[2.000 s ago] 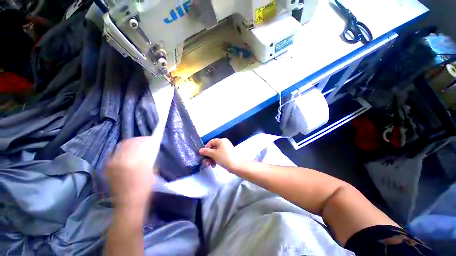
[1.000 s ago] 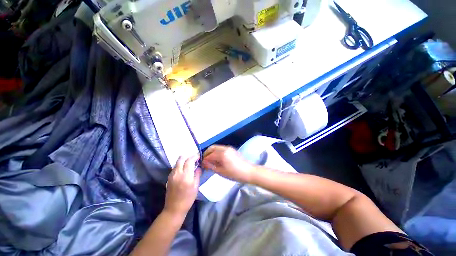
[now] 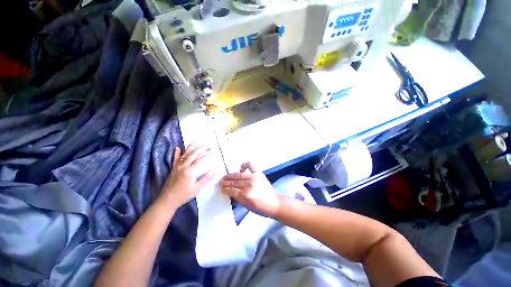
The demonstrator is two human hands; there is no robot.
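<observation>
The white heading tape (image 3: 215,221) runs from under the needle area down over the lap, lying flat on the dark grey curtain fabric (image 3: 147,160), with a thin dark edge showing along its right side. My left hand (image 3: 191,172) lies on the tape with fingers spread, pressing it. My right hand (image 3: 246,188) is at the tape's right edge below the table front, its fingers close together; whether it pinches the edge is hard to tell. The sewing machine (image 3: 246,42) stands ahead, its needle area lit yellow.
Black-handled shears (image 3: 410,89) lie at the table's right. A small tool (image 3: 284,88) lies under the machine arm. A white tape roll (image 3: 354,163) hangs below the blue table edge (image 3: 392,124). Fabric heaps fill the left. Thread cones (image 3: 493,147) stand at far right.
The view has tilted up, showing more of the machine. My left hand has opened and moved up and left onto the tape. The tape's lower part now hangs in a loop below my hands.
</observation>
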